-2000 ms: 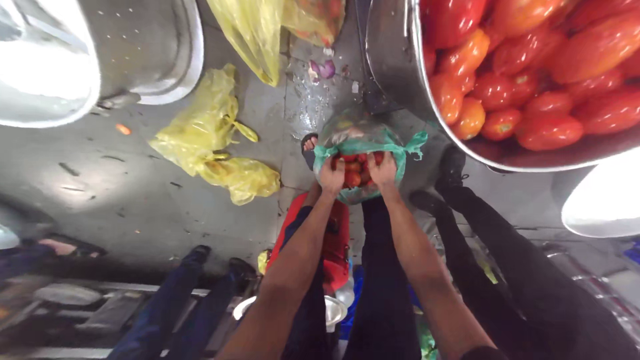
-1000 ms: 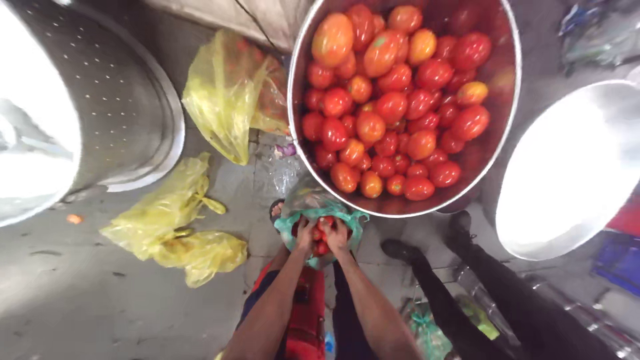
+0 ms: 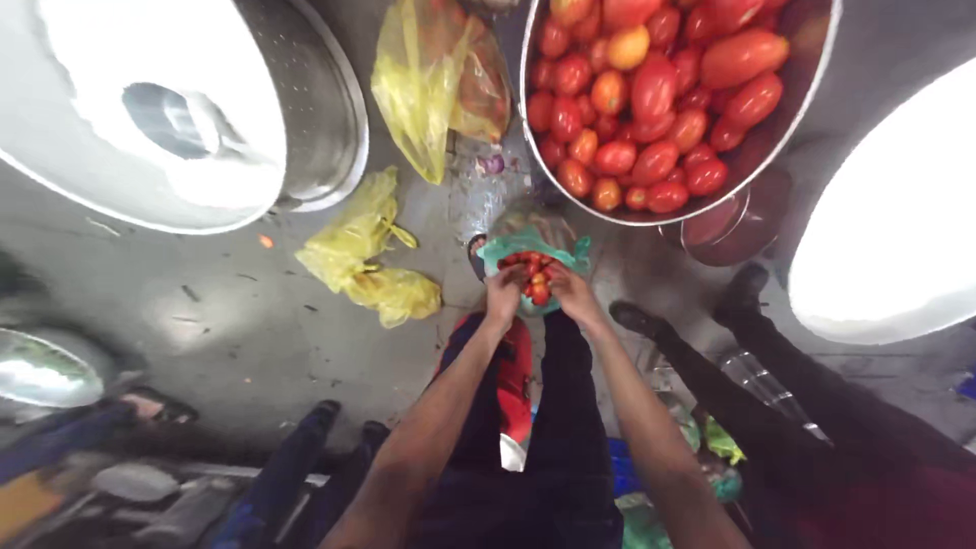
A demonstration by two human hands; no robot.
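A green plastic bag (image 3: 576, 255) sits on the floor in front of my legs, its mouth spread around red tomatoes (image 3: 538, 284). My left hand (image 3: 506, 291) reaches into the bag's left side, and its fingertips are among the tomatoes. On the opposite side, my right hand (image 3: 568, 291) touches the tomatoes and the bag's edge. The fingers of both hands are partly hidden, so whether either grips a tomato is unclear. Beyond the bag at the upper right stands a large metal pot (image 3: 793, 149) of tomatoes (image 3: 654, 88).
Yellow plastic bags (image 3: 415, 84) (image 3: 366, 259) lie at the left of the bag. A large perforated metal pot (image 3: 324, 99) stands at the upper left, a white round container (image 3: 892, 221) at the right. Other people's legs (image 3: 690, 354) (image 3: 282, 465) are close on both sides. Onion peel (image 3: 490, 164) lies ahead.
Both hands have stayed at the green bag's mouth, with small finger shifts among the tomatoes. The view has swung noticeably between frames.
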